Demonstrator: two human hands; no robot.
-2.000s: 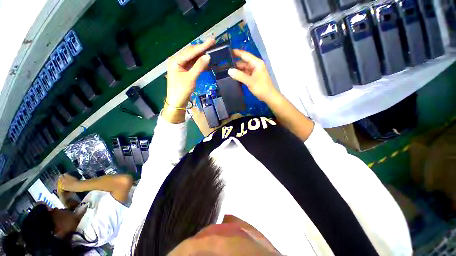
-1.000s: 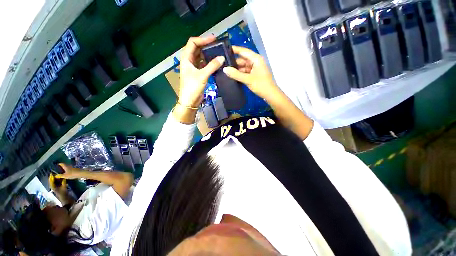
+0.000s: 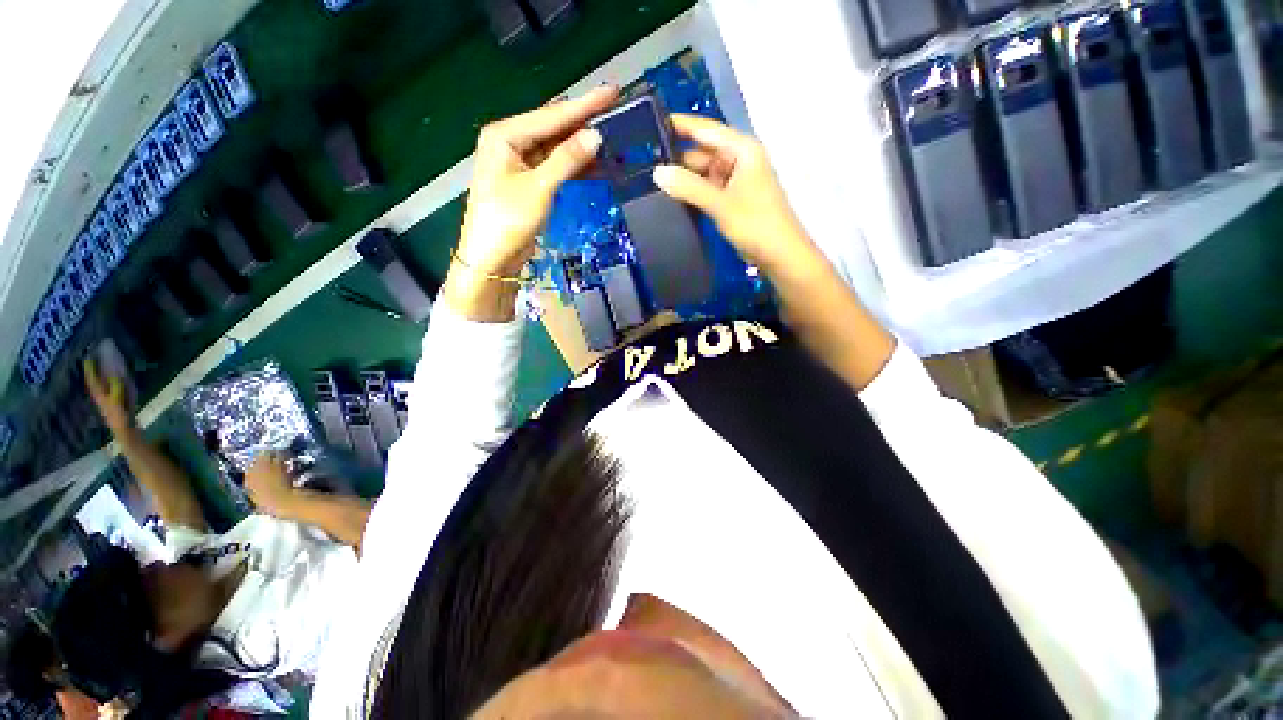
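Note:
A long grey-black device housing (image 3: 670,248) points away from my body over the blue mat (image 3: 573,222), its dark end with a square window between my hands. My left hand (image 3: 524,177) holds the left edge of the dark end, thumb near the window. My right hand (image 3: 720,183) holds the right edge of the same end, thumb at its lower corner. Whether the housing's near end touches the mat cannot be told. Two grey housings (image 3: 608,301) stand side by side on the mat left of it.
A white tray (image 3: 915,312) with rows of housings (image 3: 947,190) is at the right. A lone housing (image 3: 396,273) lies on the green bench. Spaced dark housings and blue-edged parts (image 3: 134,211) line the belt. A neighbouring worker (image 3: 282,577) sits left by a silvery tray (image 3: 251,411).
My left thumb has moved off the window to its left edge, and the fingers have shifted left. The housing is turned slightly. The neighbour's arm now reaches to the belt.

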